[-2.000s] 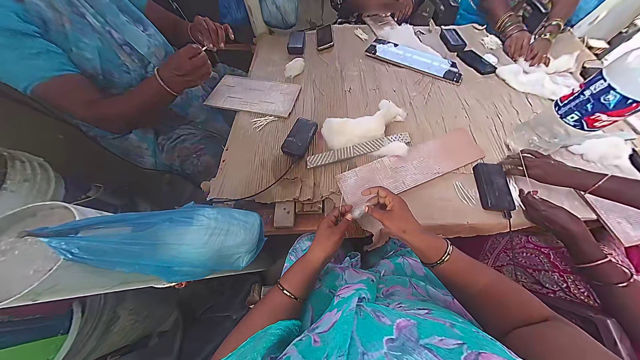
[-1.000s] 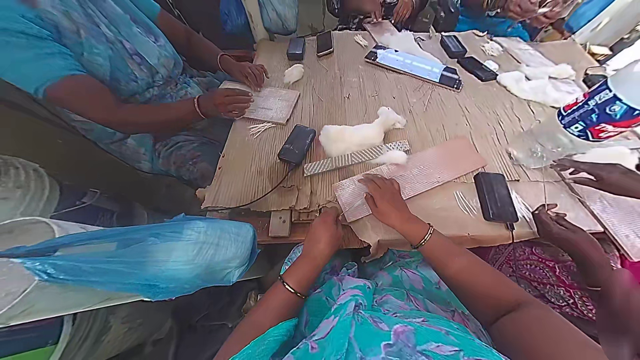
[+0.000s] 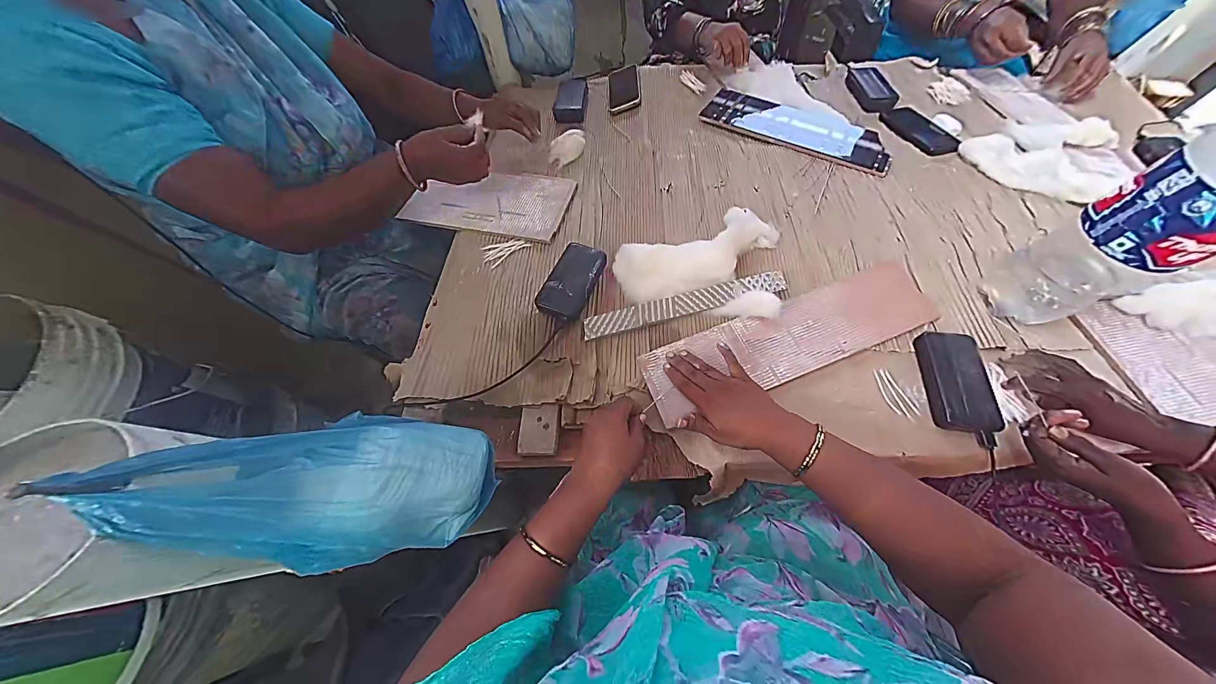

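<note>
My right hand [image 3: 724, 397] lies palm down with fingers spread on the near left end of a textured pinkish board [image 3: 836, 318]. Just left of it, at the table edge, my left hand [image 3: 613, 439] is closed, with a thin pale strand between its fingers and the board's corner. What lies under my right palm is hidden. Beyond the board are a patterned metallic strip [image 3: 684, 306], a small tuft of white cotton [image 3: 750, 304] touching it, and a larger mass of cotton [image 3: 674, 266]. Several thin white wicks [image 3: 896, 393] lie right of my right hand.
Black corded boxes [image 3: 570, 282] [image 3: 958, 382] flank the board. A large phone [image 3: 796, 131], a smaller phone [image 3: 624, 88] and a plastic bottle [image 3: 1102, 237] are farther off. A blue plastic bag [image 3: 285, 484] lies over a bucket at left. Co-workers' hands are at left, far side and right.
Two seconds ago both my hands held a bit of cotton above the near edge. Since then my right hand has come down flat on the board. The left co-worker's hands have risen from their board.
</note>
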